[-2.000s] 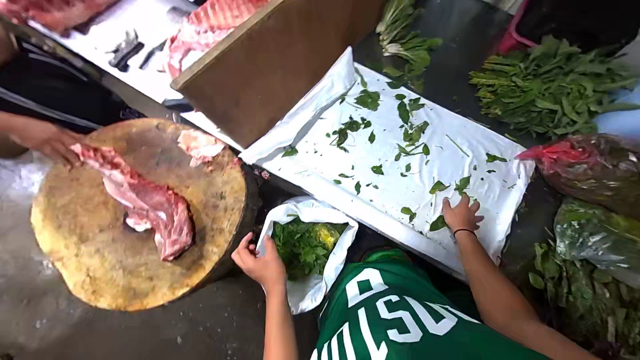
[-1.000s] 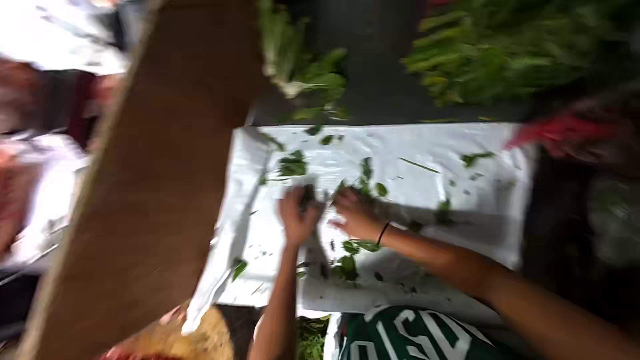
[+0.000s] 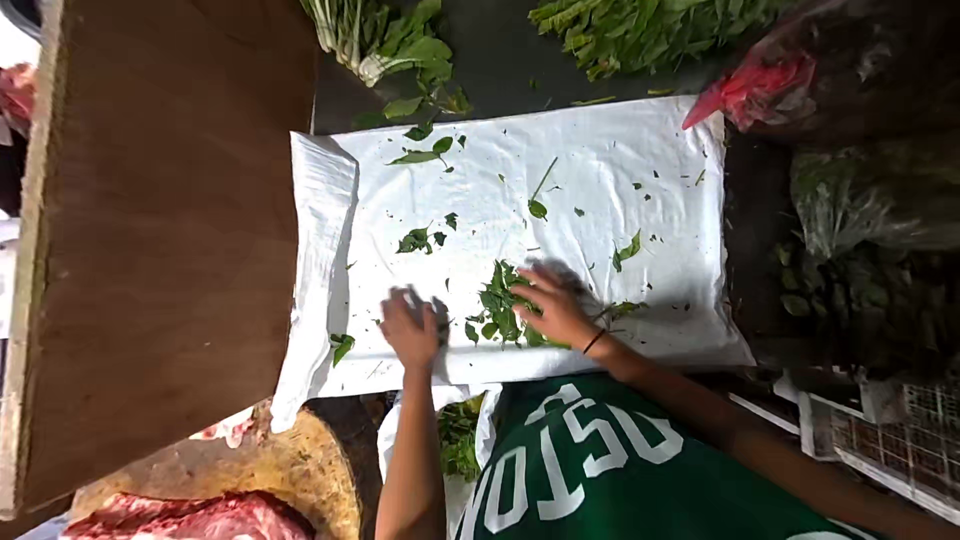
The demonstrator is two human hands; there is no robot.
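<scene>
A white cloth sheet (image 3: 465, 202) lies on a dark surface, with green leaves scattered over it. My left hand (image 3: 410, 328) is on the cloth, fingers spread, holding nothing visible. To its right, a small heap of green leaves (image 3: 501, 300) lies against the fingertips of my right hand (image 3: 553, 306), which is also spread and wears a dark band at the wrist. A smaller leaf cluster (image 3: 420, 240) is above my left hand. Below the cloth's near edge, partly behind my left forearm, a white bag (image 3: 489, 416) holds greens.
A brown wooden board (image 3: 165, 225) stands along the left. Meat (image 3: 195, 517) rests on a round chopping block (image 3: 322, 465) at lower left. Leafy stalks (image 3: 375, 45) and a green bunch (image 3: 645, 30) lie beyond the cloth. Plastic bags (image 3: 847, 202) and a white crate (image 3: 862, 442) are at right.
My left hand has gone from the white bag's rim to the cloth. Leaves that were spread about are now heaped beside my right hand. The view has turned and moved closer over the cloth.
</scene>
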